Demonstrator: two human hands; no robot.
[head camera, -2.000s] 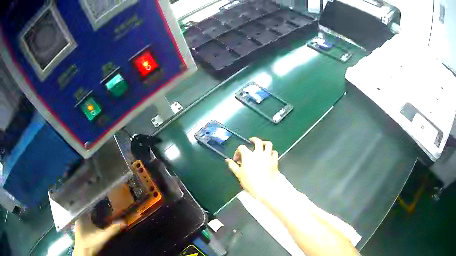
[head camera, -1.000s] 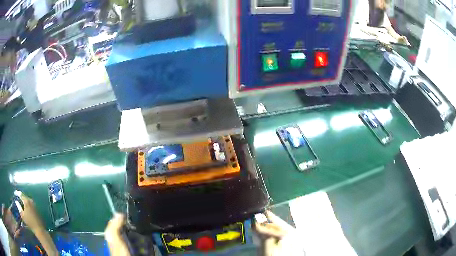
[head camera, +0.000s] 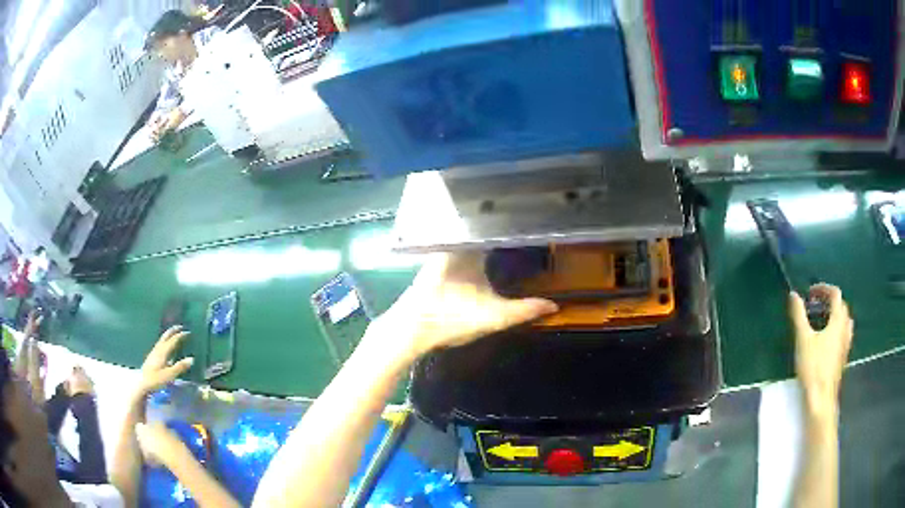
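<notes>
The orange press fixture (head camera: 667, 316) lies under the flat silver platen (head camera: 556, 213). A dark-edged phone frame (head camera: 605, 296) is in it, its far part hidden by the platen. My left hand (head camera: 452, 308) comes in from the left and grips the frame's left end, thumb along the front edge, fingers partly hidden. My right hand (head camera: 822, 322) is over the green belt at the right, thumb and fingers at the near end of another phone frame (head camera: 779, 236). A small dark round thing shows between those fingers; I cannot tell what it is.
The blue press block (head camera: 476, 99) and control panel (head camera: 774, 124) hang above. The start panel (head camera: 566, 451) is at the base's front. Phone frames (head camera: 221, 334) lie on the belt at left, near another person's hands (head camera: 164, 362). Another person sits at the far left. A white strip (head camera: 779, 437) lies at right.
The view has swung left. My left hand has moved from beside the start panel to the fixture. My right hand has moved from the panel's right side to a frame on the belt and closed on it.
</notes>
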